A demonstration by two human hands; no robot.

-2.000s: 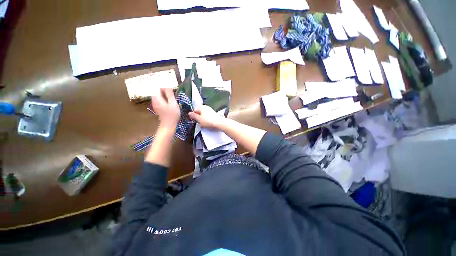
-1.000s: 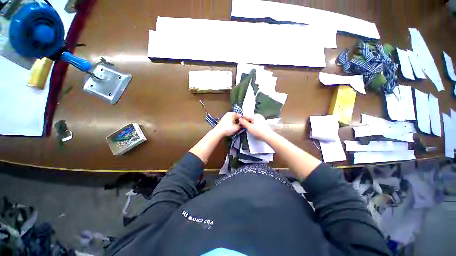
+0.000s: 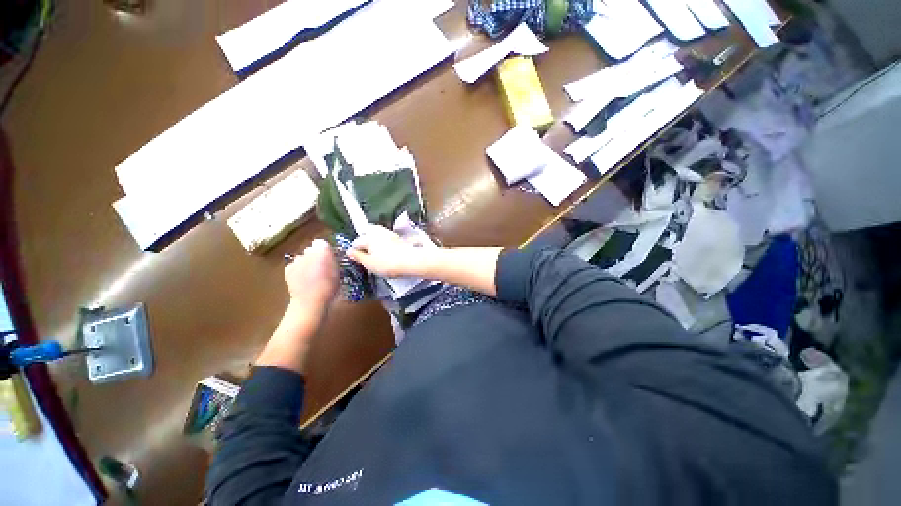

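Note:
A bundle of cut pieces (image 3: 380,198), white paper over olive cloth, lies at the table edge against my body. A navy-and-white checked tie strip (image 3: 351,279) crosses its narrow middle. My left hand (image 3: 312,274) is closed on the strip at the bundle's left side; its fingertips are small and blurred. My right hand (image 3: 387,251) lies over the bundle's middle with its fingertips pinched at the strip. The part under my right hand is hidden.
A cream block (image 3: 274,210) sits left of the bundle, with long white-topped stacks (image 3: 286,109) behind. A yellow block (image 3: 525,93) and paper-topped pieces (image 3: 632,109) lie right. A silver base plate (image 3: 118,344) and small open box (image 3: 209,403) are left. Scraps (image 3: 706,247) cover the floor.
The view has swung right, showing more floor scraps. My hands were together at the strip one second ago; now my left hand has pulled apart to the left while my right stays at the bundle.

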